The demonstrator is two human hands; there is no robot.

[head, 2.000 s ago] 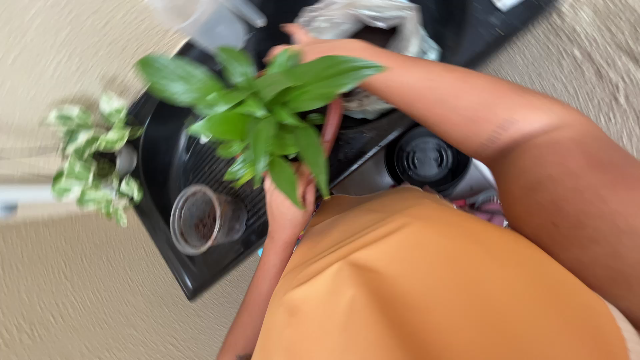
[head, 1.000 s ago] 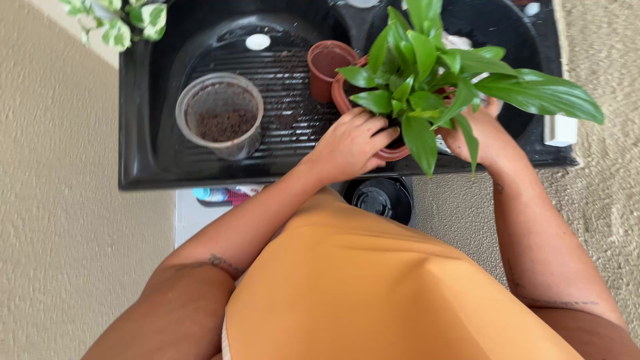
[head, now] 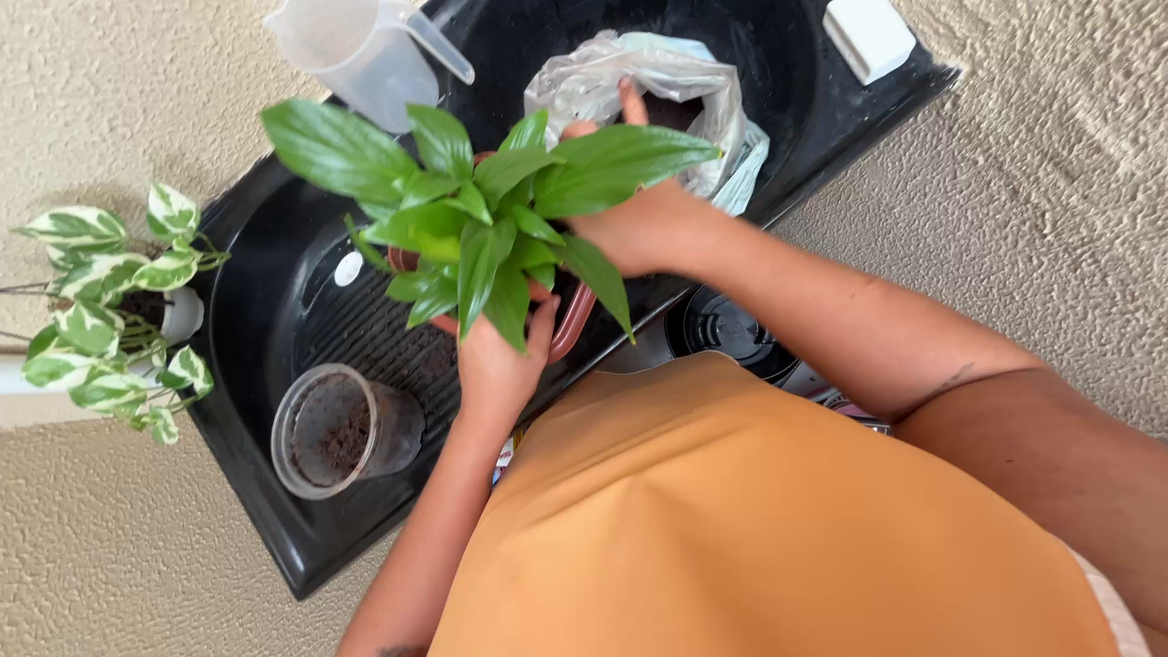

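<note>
A leafy green potted plant (head: 484, 210) stands over the ribbed part of a black double sink, its leaves hiding most of its terracotta-coloured plastic pot (head: 575, 321). My left hand (head: 502, 360) is at the pot's near rim, its fingertips partly behind the leaves; whether it grips the rim I cannot tell. Past the plant, my right hand (head: 639, 219) reaches to the edge of a crumpled plastic bag (head: 730, 100) of dark soil, one finger extended at its opening. Leaves cover part of this hand, and nothing is seen held in it.
A clear plastic tub (head: 397, 429) with some soil stands at the sink's near left. A translucent measuring jug (head: 351, 55) is at the back. A variegated plant (head: 109, 310) hangs by the wall at left. A white block-shaped object (head: 869, 38) lies on the sink's right corner (head: 912, 87).
The view has turned since one second ago. My right hand, then beside the plant's pot, is now at the soil bag. My left hand stays by the pot.
</note>
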